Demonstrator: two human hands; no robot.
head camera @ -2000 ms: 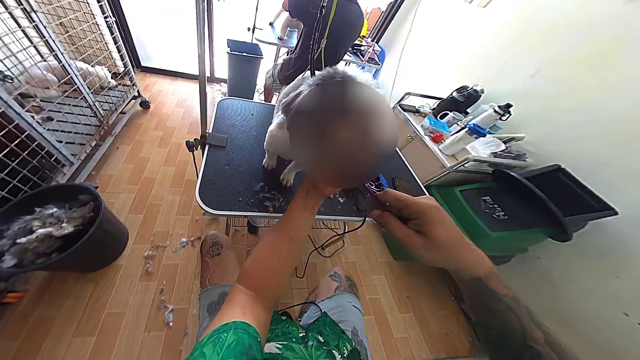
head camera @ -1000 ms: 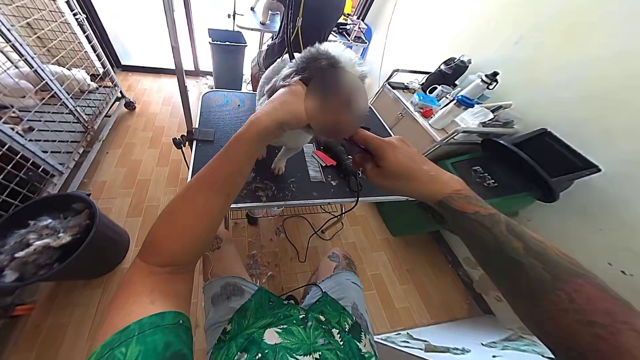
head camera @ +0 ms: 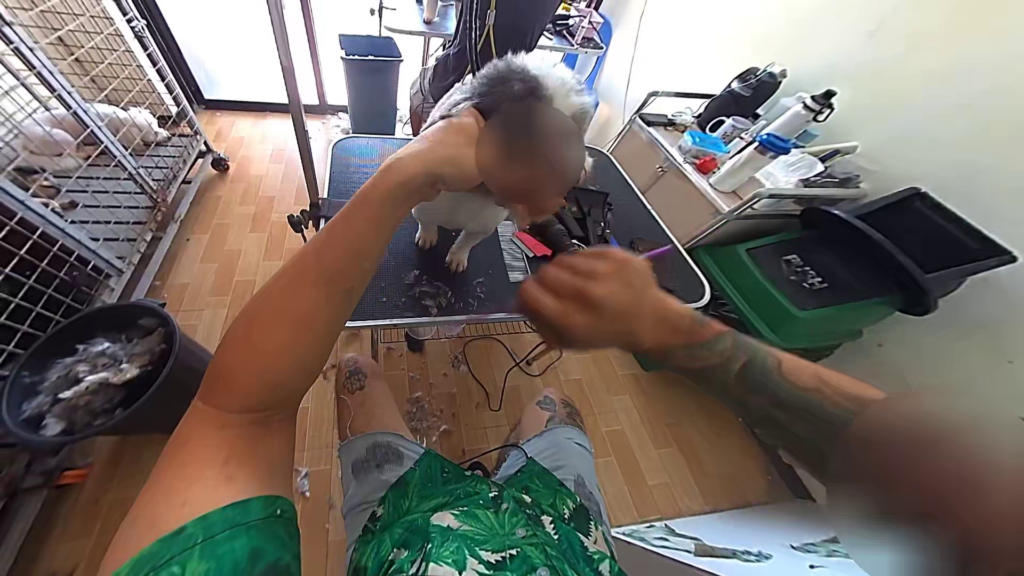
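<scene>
A grey and white dog [head camera: 462, 214] sits on the black grooming table [head camera: 376, 280], its face blurred. My left hand [head camera: 448, 156] holds the side of the dog's head. My right hand [head camera: 588, 296] is in front of the dog over the table's near edge, its fingers curled and blurred by motion; a thin purple piece [head camera: 658, 252] shows just beyond it, and whether the hand holds it I cannot tell. Beside the dog's paws lie a metal comb [head camera: 513, 251] and a red-handled tool [head camera: 532, 244], with dark grooming gear [head camera: 588, 214] behind. Cut hair [head camera: 432, 294] lies near the paws.
A bucket of hair [head camera: 96, 384] stands at lower left, below a cage [head camera: 104, 176] with white animals inside. On the right are a cart [head camera: 680, 172] with bottles and a green bin [head camera: 824, 280]. Another person [head camera: 496, 36] is behind the table. A black cord [head camera: 500, 360] hangs under the near edge.
My left hand has moved from under the dog's muzzle to the side of its head. My right hand has come away from the dog's face, toward me.
</scene>
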